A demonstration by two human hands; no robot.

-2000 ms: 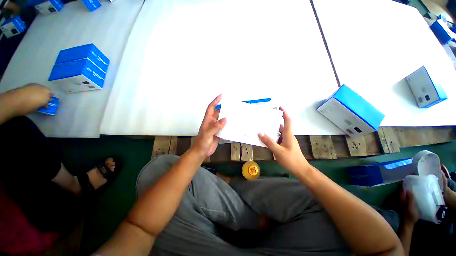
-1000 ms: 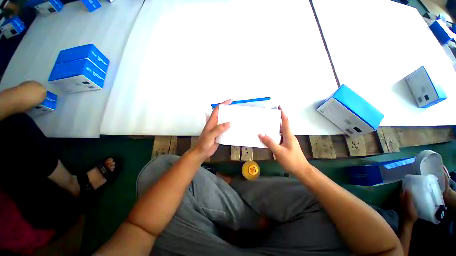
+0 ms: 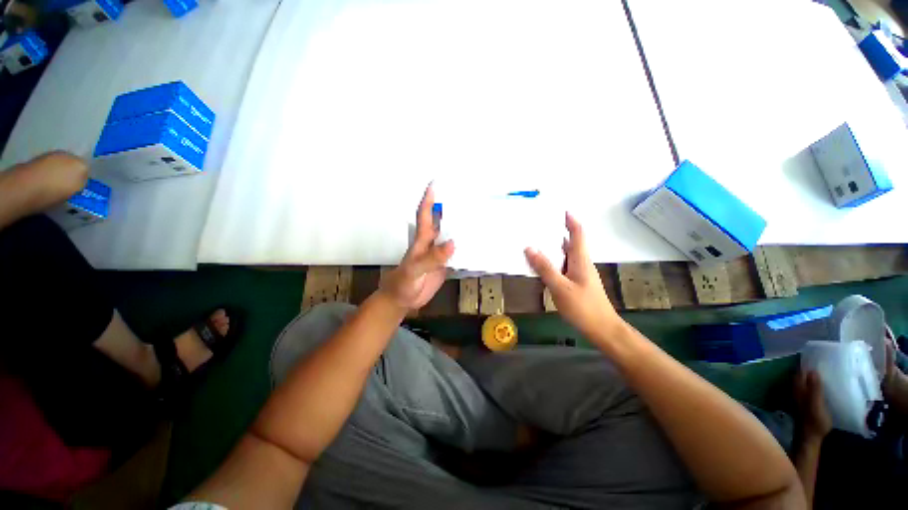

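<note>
A washed-out white thing [image 3: 488,239] shows between my hands at the table's near edge. Its outline blends into the white table [image 3: 438,100]; only a faint lower edge shows. My left hand [image 3: 420,267] is at its left side, with the thumb pointing inward and the fingers up. My right hand [image 3: 575,281] is at its right side, with the thumb and fingers spread. Glare hides whether either hand touches it. A blue strip [image 3: 523,193] shows behind it, and a small blue patch is by my left fingertips.
A blue-and-white box [image 3: 702,214] stands at the right near edge, another [image 3: 849,167] farther right. Stacked boxes [image 3: 154,134] stand left. A yellow round cap [image 3: 499,333] is by my knees. A person's arm is at left; another person's hands hold a white unit [image 3: 841,383] at lower right.
The white face that was clear between my hands one second ago is now washed out. My right hand has shifted slightly right. The long blue strip behind now shows only as short pieces.
</note>
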